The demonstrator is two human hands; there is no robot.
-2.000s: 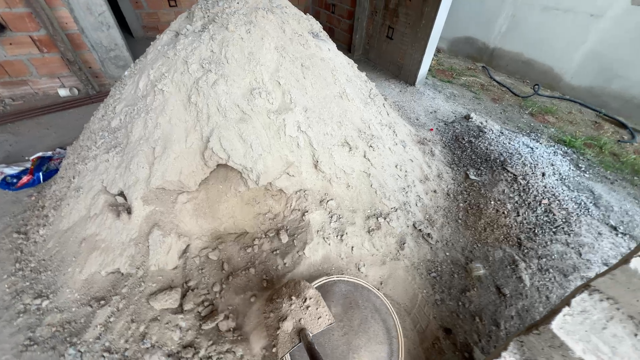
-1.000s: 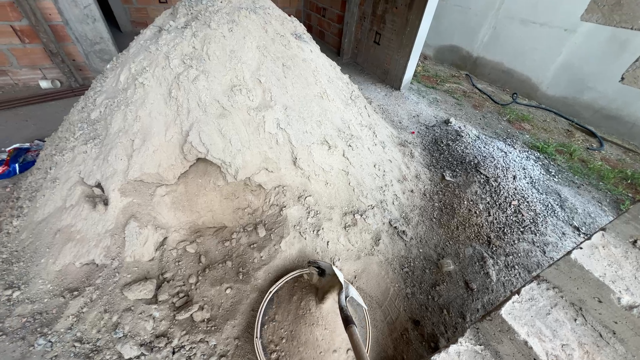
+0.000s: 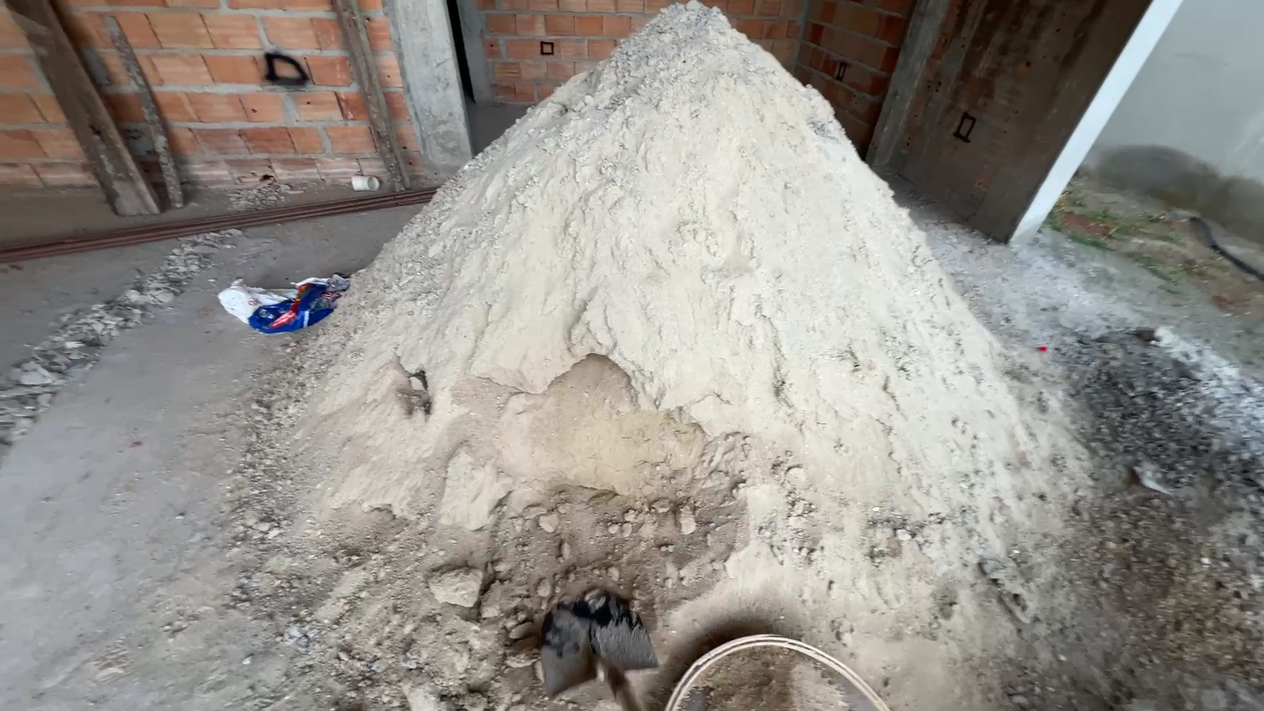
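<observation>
Neither of my hands shows in the head view. A shovel's metal blade (image 3: pixel 595 640) rests at the foot of a tall pile of sand (image 3: pixel 711 276), just below a hollow dug in its face. The shovel's handle (image 3: pixel 619 683) runs down out of the bottom edge; whatever holds it is out of sight. Right of the blade stands a round sieve or container with a pale rim (image 3: pixel 765 642), cut off by the bottom edge, with sandy material inside it.
Loose stones (image 3: pixel 457 587) lie around the pile's foot. Left of the pile are a crumpled plastic bag (image 3: pixel 291 304) and long metal bars (image 3: pixel 217 223) on the floor. Dark gravel (image 3: pixel 1175 405) spreads at the right. Wooden props (image 3: pixel 84 109) lean on the brick wall (image 3: pixel 222 89).
The shovel blade has moved from over the round rim to the loose sand and stones at its left. Material that lay on the blade two seconds ago is off it. The view has shifted left and up.
</observation>
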